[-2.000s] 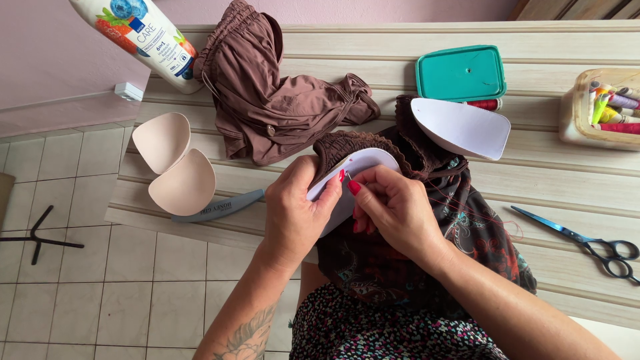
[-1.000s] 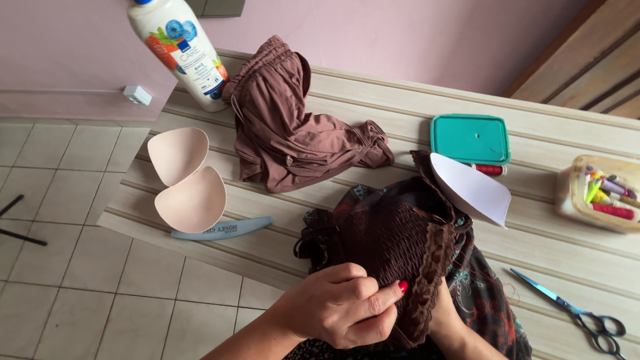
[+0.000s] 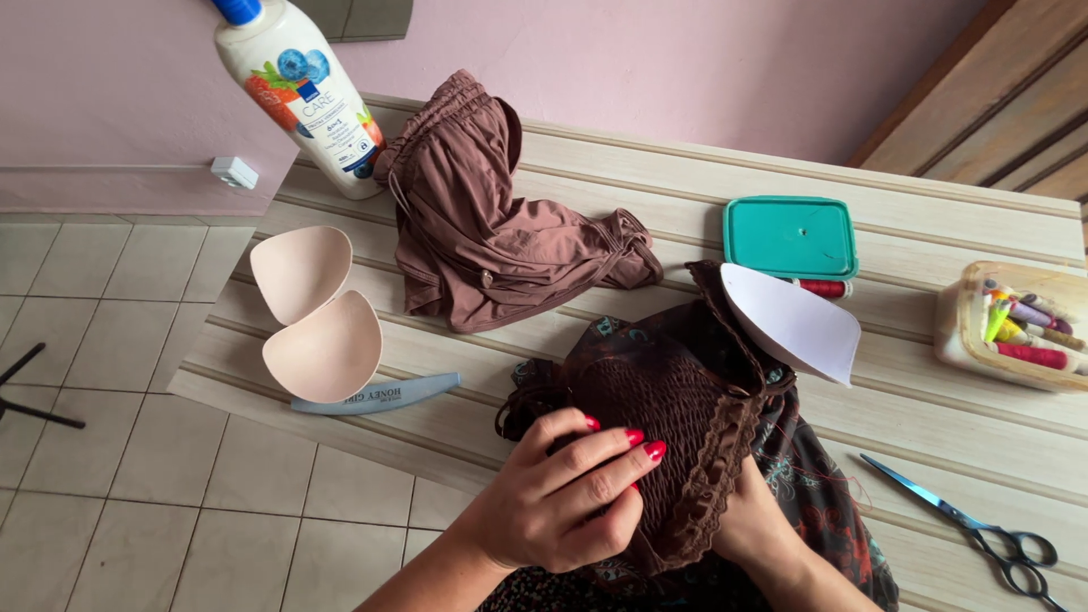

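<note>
A dark brown garment (image 3: 671, 425) with a shirred bodice and lace trim is bunched between my hands over the table's near edge. My left hand (image 3: 578, 493), nails painted red, grips the shirred fabric from its left side. My right hand (image 3: 756, 518) is under the lace trim on the other side, its fingers hidden by the cloth. A white bra cup (image 3: 792, 321) rests against the top of the garment. Loose red thread (image 3: 837, 484) trails over the printed fabric at the right. Two beige bra cups (image 3: 323, 347) lie at the left, touching each other.
A grey-blue nail file (image 3: 408, 394) lies below the beige cups. Behind are a lotion bottle (image 3: 297, 93) and a mauve garment (image 3: 484, 229). At the right are a teal lid (image 3: 790, 236), a red thread spool (image 3: 824, 288), scissors (image 3: 977, 527) and a plastic tub (image 3: 956, 319) of spools.
Two seconds ago both hands pinched at a white cup on the garment; now they hold the shirred bodice, lace side turned up. The view has shifted.
</note>
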